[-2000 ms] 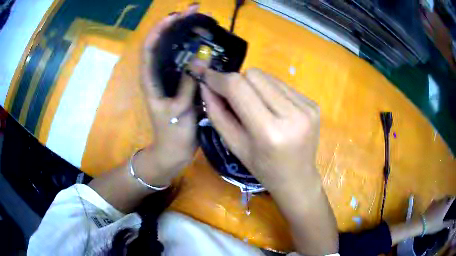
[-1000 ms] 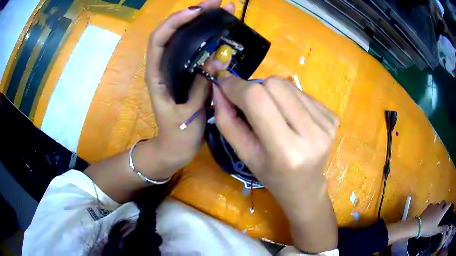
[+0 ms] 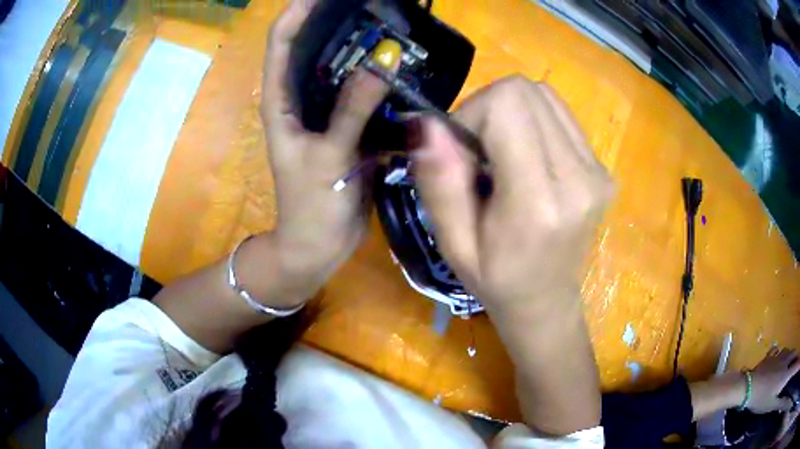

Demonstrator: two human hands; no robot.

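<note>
My left hand holds the rounded black shell at the top centre, its open side showing a circuit board with a yellow part. My left thumb lies at the board. My right hand is blurred and closed on a slim dark tool that points at the board. A thin wire with a small white plug hangs over my left hand. The black base with a white rim lies on the bench below, partly hidden by my right hand.
A black cord lies on the orange bench at right. Another person's hand and dark sleeve show at lower right. A white panel is at left. Small white scraps lie at lower right. Dark stacked items stand at upper right.
The shell has moved slightly up in the view. My right hand has drawn back from the board to the right, and the slim tool now shows at more length.
</note>
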